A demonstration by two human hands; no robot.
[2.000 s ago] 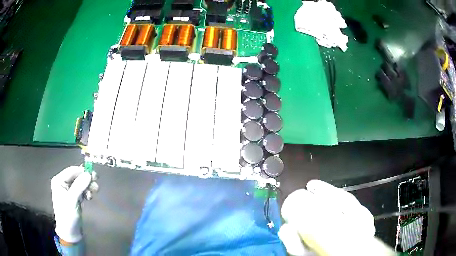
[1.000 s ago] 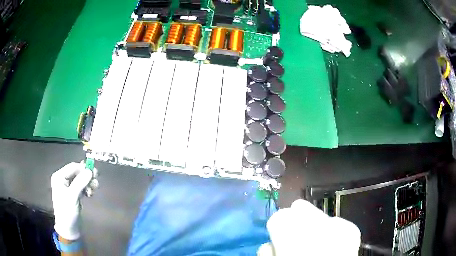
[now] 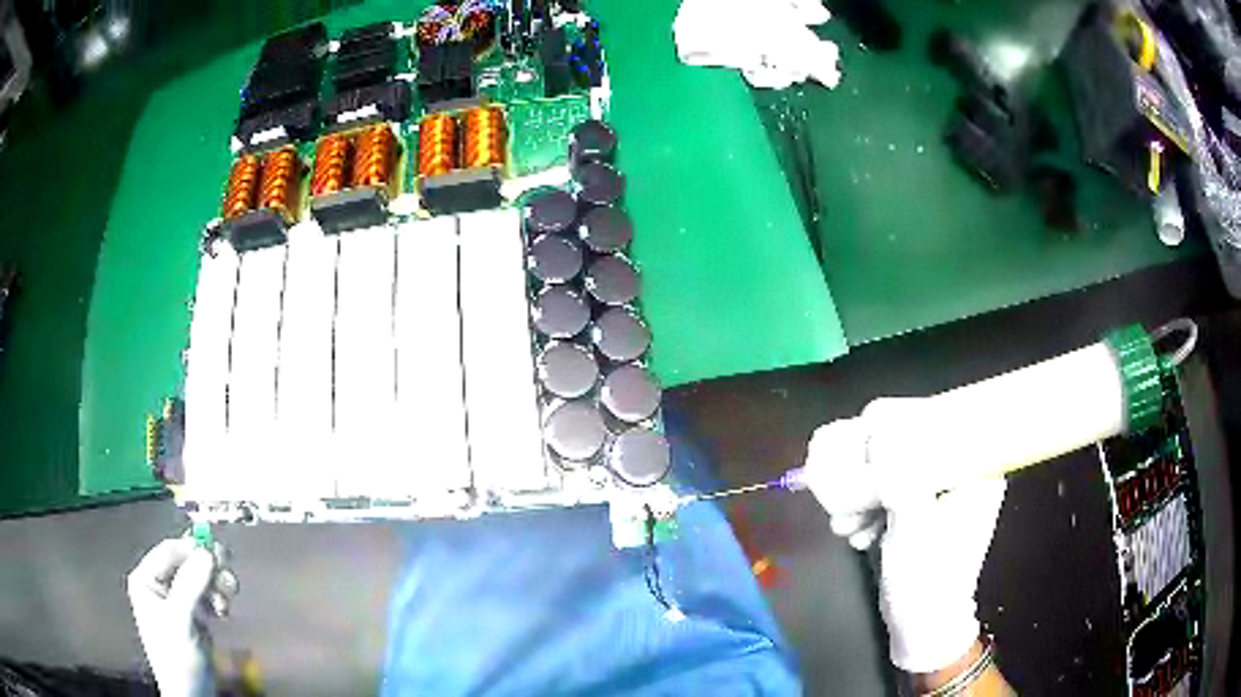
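Observation:
The power circuit board (image 3: 354, 368) lies on the green mat, its near edge past the bench edge. It has long white strips, copper coils and black round capacitors. My left hand (image 3: 177, 592), in a white glove, pinches the small green tab (image 3: 202, 532) at the board's near left corner. My right hand (image 3: 905, 483), gloved, is closed around the adhesive cartridge (image 3: 1034, 409), a pale cylinder with a green end cap and hose. Its thin tip points left from a purple hub, at or very near the near right corner, beside a small green piece with dark wires. Contact is unclear.
A crumpled white cloth or glove (image 3: 759, 38) lies on the mat at the back. Blurred dark items (image 3: 994, 123) and a black object with yellow parts are at the upper right. Another populated board (image 3: 1157, 558) shows at the lower right. Blue clothing (image 3: 585, 613) is below the board.
The view has shifted, so the board appears further left and lower. My right hand has moved right, and the cartridge now shows in full with its tip at the board's corner. My left hand still pinches the tab.

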